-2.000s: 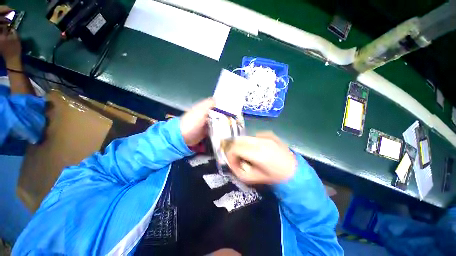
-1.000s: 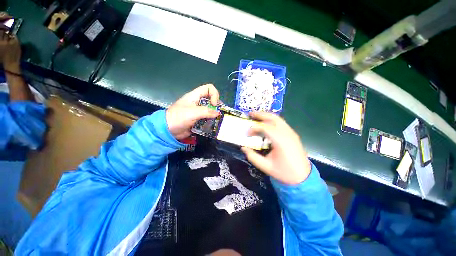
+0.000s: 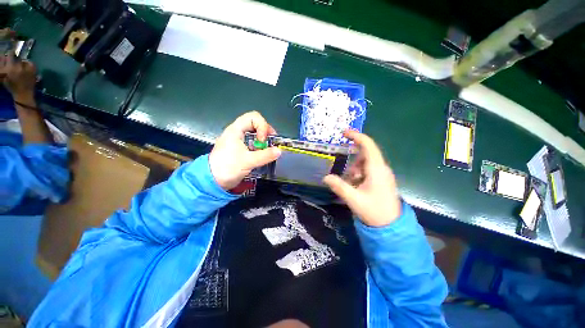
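Observation:
An open phone body [image 3: 305,166] is held level above the lap, near the bench edge. Its battery area looks grey with a yellow border; a green patch shows at its left end. My left hand [image 3: 240,154] grips the left end, thumb on top. My right hand [image 3: 372,182] holds the right end between thumb and fingers. The fingers hide both ends of the phone. A blue parts bin [image 3: 360,125] with a heap of thin white strips [image 3: 328,115] sits on the bench just beyond the phone.
Several open phone bodies lie at right, one upright [image 3: 459,136], others by a white sheet [image 3: 557,211]. A white paper sheet [image 3: 221,50] and black boxy unit [image 3: 115,45] are at left. A taped metal post [image 3: 503,54] stands at upper right. Another person's hand [image 3: 22,73] is at far left.
The phone was tilted and blurred, with a white card above it, two seconds ago; the card is no longer visible. The phone is now level, and its battery area looks grey instead of bright white.

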